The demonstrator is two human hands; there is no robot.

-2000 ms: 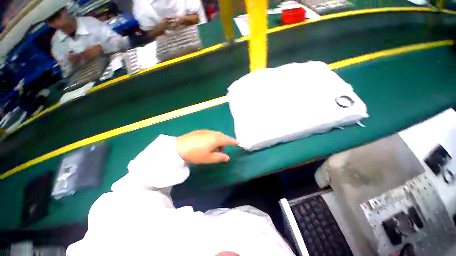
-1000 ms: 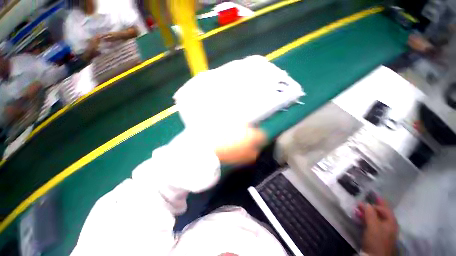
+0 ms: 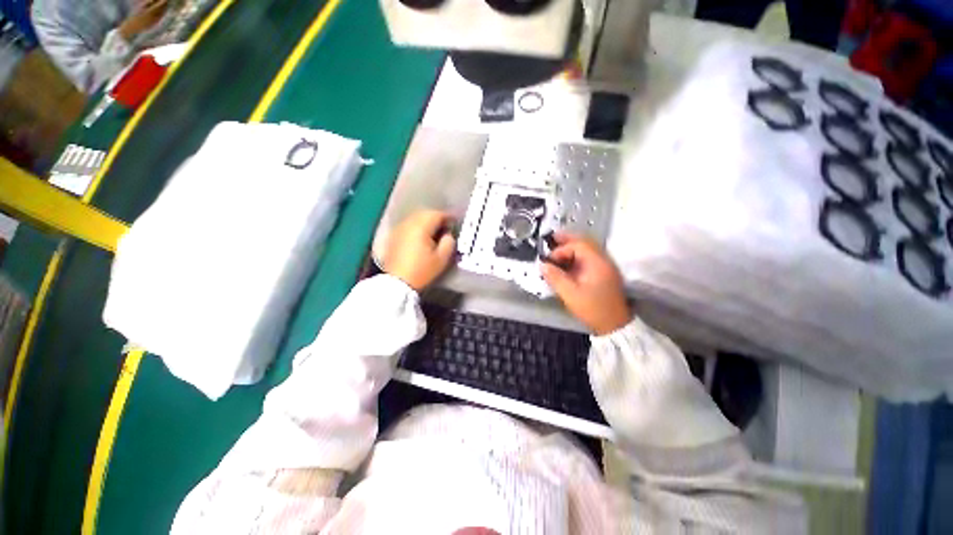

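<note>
The black fixture (image 3: pixel 521 227) with its round, pale-looking seat lies on the perforated plate (image 3: pixel 587 172); whether a ring is in the seat is unclear. My right hand (image 3: pixel 587 280) is at the fixture's right edge, thumb and fingers pinching a small dark part (image 3: pixel 548 247), probably a watch case seen edge-on. My left hand (image 3: pixel 418 249) rests at the plate's left side, fingers curled; its fingertips are hidden, so I cannot tell if it holds anything.
A foam stack (image 3: pixel 219 251) with one black ring (image 3: pixel 301 155) lies left on the green belt. A thicker stack (image 3: pixel 711 199) bears rows of rings at right. The keyboard (image 3: pixel 502 355) is below the plate, the mouse (image 3: pixel 737 389) right of it. The laser head (image 3: pixel 481 26) is above.
The view has swung right. My left hand has moved from the left foam stack to the plate's left side. My right hand has come fully into view at the fixture.
</note>
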